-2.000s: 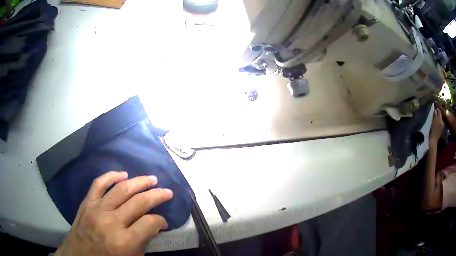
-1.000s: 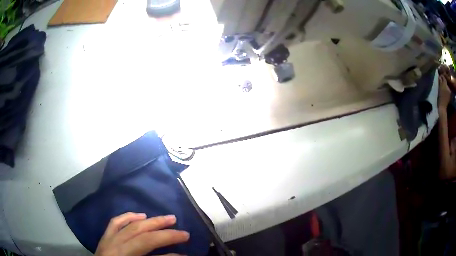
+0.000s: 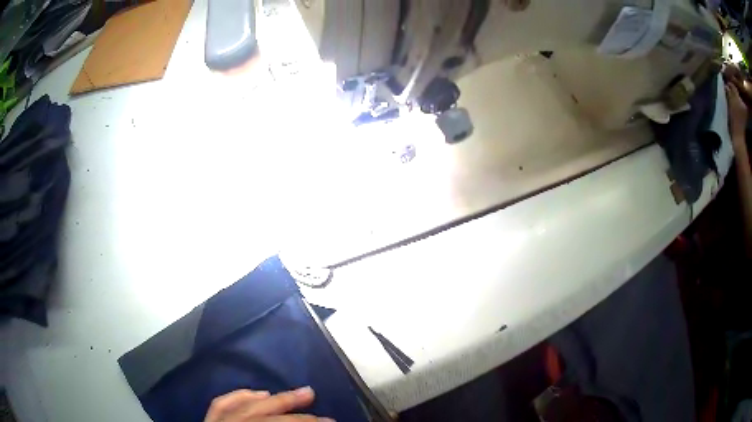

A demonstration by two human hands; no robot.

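Note:
A navy pocket piece [image 3: 264, 354] lies flat on the white table at the lower left, with a dark grey band on its upper left part. A small dark tab [image 3: 322, 311] juts from its right edge. My left hand [image 3: 260, 405] rests on the piece with fingers spread, cut off by the bottom edge. Long scissor blades [image 3: 350, 363] lie along the piece's right edge; their handles are out of view. My right hand is not in view. A narrow dark offcut [image 3: 391, 349] lies to the right of the blades.
A beige sewing machine head [image 3: 528, 33] stands beyond, its needle area [image 3: 375, 97] in glare. Dark fabric [image 3: 31, 206] lies at the left and a brown board [image 3: 132, 45] at the far left. More dark fabric [image 3: 691, 148] and a person's arm [image 3: 740, 124] show at the right.
The view has shifted, so the piece, my left hand and the blades sit lower in the picture and further right. Less of my left hand shows. The blades lie closer along the piece's edge.

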